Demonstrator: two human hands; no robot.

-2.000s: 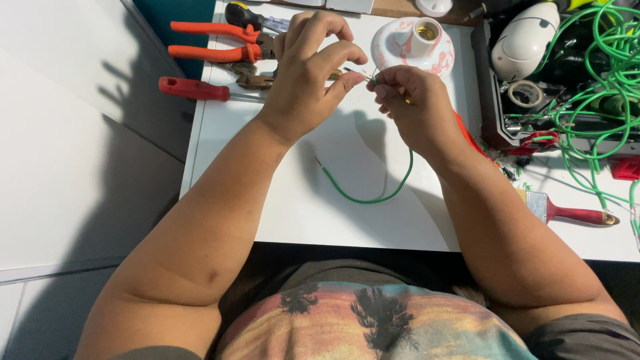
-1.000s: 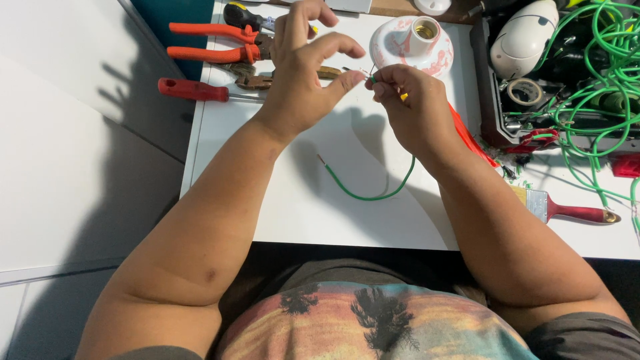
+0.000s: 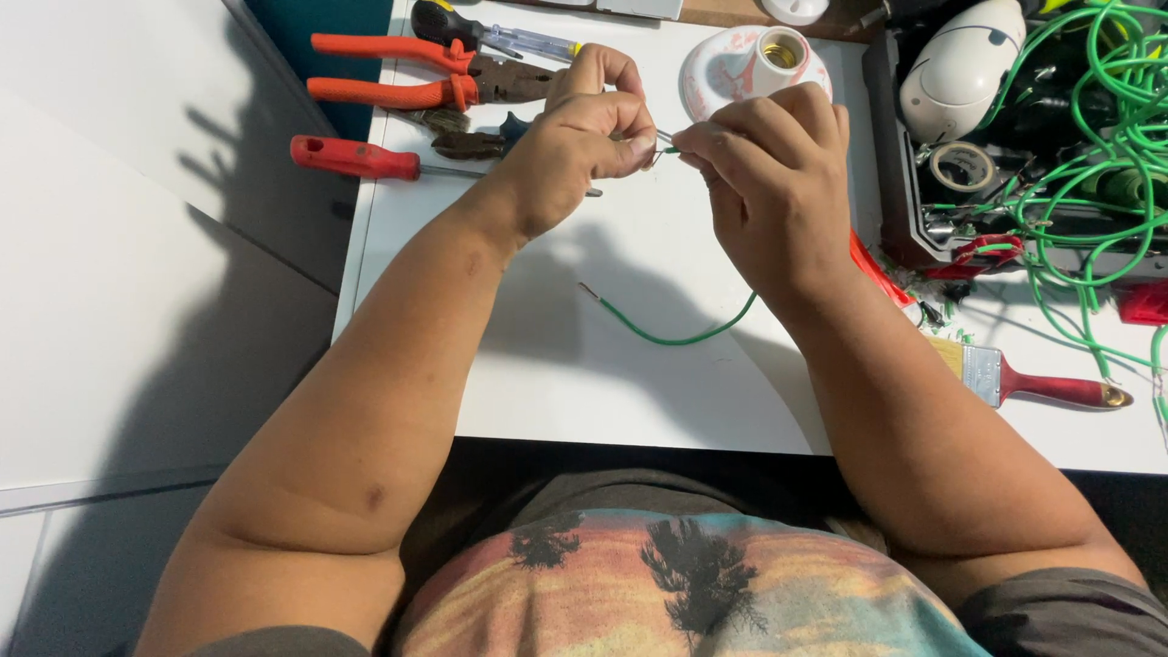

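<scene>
My right hand [image 3: 776, 173] pinches a green insulated wire [image 3: 671, 341] close to one end, where thin strands show past its fingertips. The wire's other end, with bare copper, rests on the white table [image 3: 584, 392]. My left hand [image 3: 593, 137] has thumb and index finger together at those strands, just left of my right fingertips. Behind my right hand stands a white lamp socket [image 3: 780, 55] on a round base with reddish smears. By my left hand lie orange-handled pliers [image 3: 392, 91], dark-jawed pliers [image 3: 470, 144] and a red-handled screwdriver [image 3: 356, 158].
A black toolbox [image 3: 899, 182] at the right holds a white rounded device [image 3: 963, 68], a tape roll [image 3: 962, 167] and tangled green wire [image 3: 1086, 164]. A paintbrush [image 3: 1049, 383] lies in front of it. Another screwdriver [image 3: 438, 23] and a clear-handled tester [image 3: 534, 43] lie at the back left.
The thumb and index finger of my left hand were apart one second ago and have closed together at the wire strands. My right hand still pinches the wire.
</scene>
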